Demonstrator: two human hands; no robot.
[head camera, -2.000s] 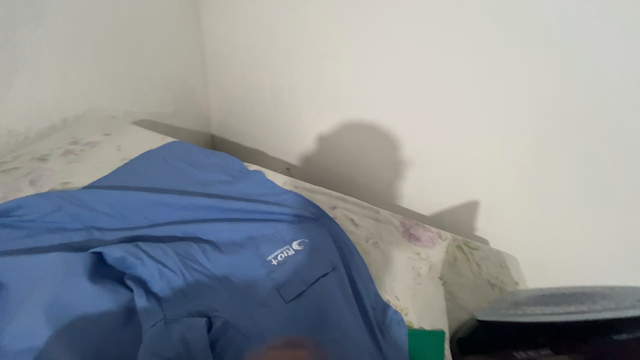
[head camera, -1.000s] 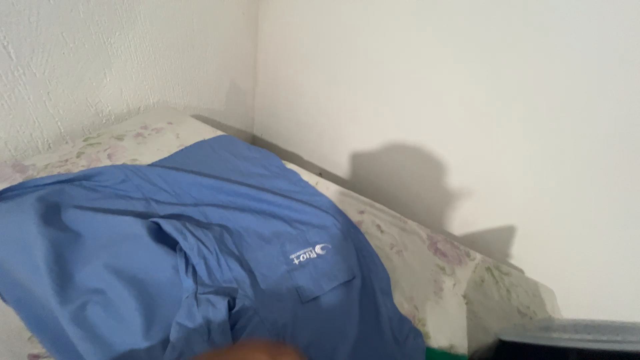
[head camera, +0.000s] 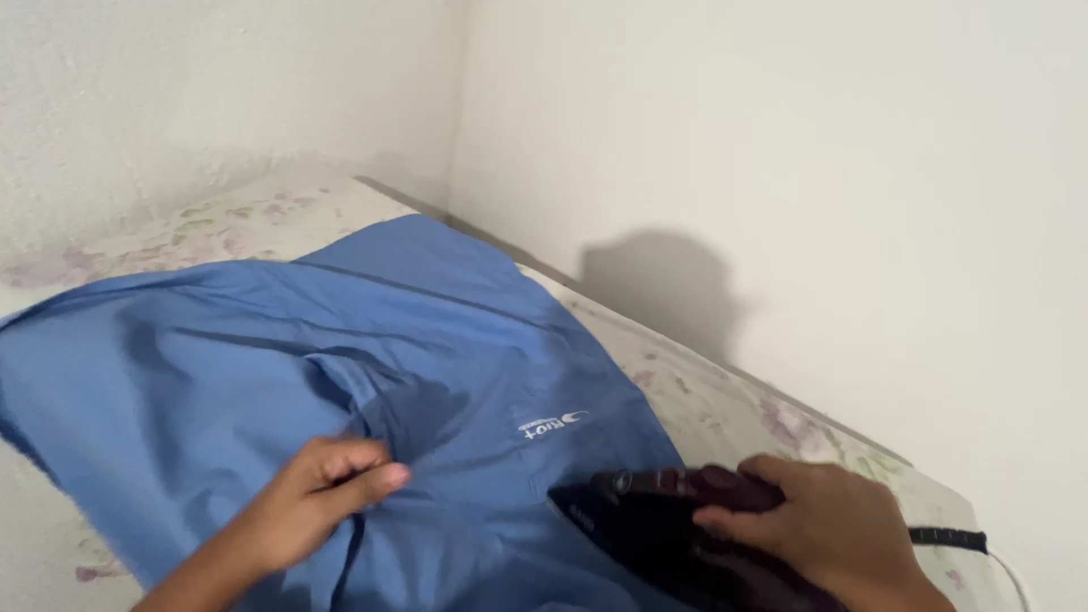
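Note:
A creased blue garment (head camera: 255, 340) with a pocket and a white printed logo lies spread over a floral-patterned cloth. My left hand (head camera: 327, 489) is at the garment's lower middle, beside a bunched fold, thumb and fingers curled; whether it pinches the cloth cannot be told. At the lower right my right hand (head camera: 816, 518) grips the handle of a dark clothes iron (head camera: 654, 527). The iron's tip points left and rests on or just over the garment below the logo. Its underside is hidden.
The floral cloth (head camera: 790, 425) covers the surface up to two white walls (head camera: 807, 170) that meet in a corner behind. A black cord sleeve and white power cord (head camera: 1011, 569) trail from the iron at the right. A head-shaped shadow falls on the wall.
Both hands have come into fuller view over the garment. The iron now shows in my right hand at the garment's lower right. The dark object with a grey rim at the lower right is no longer seen.

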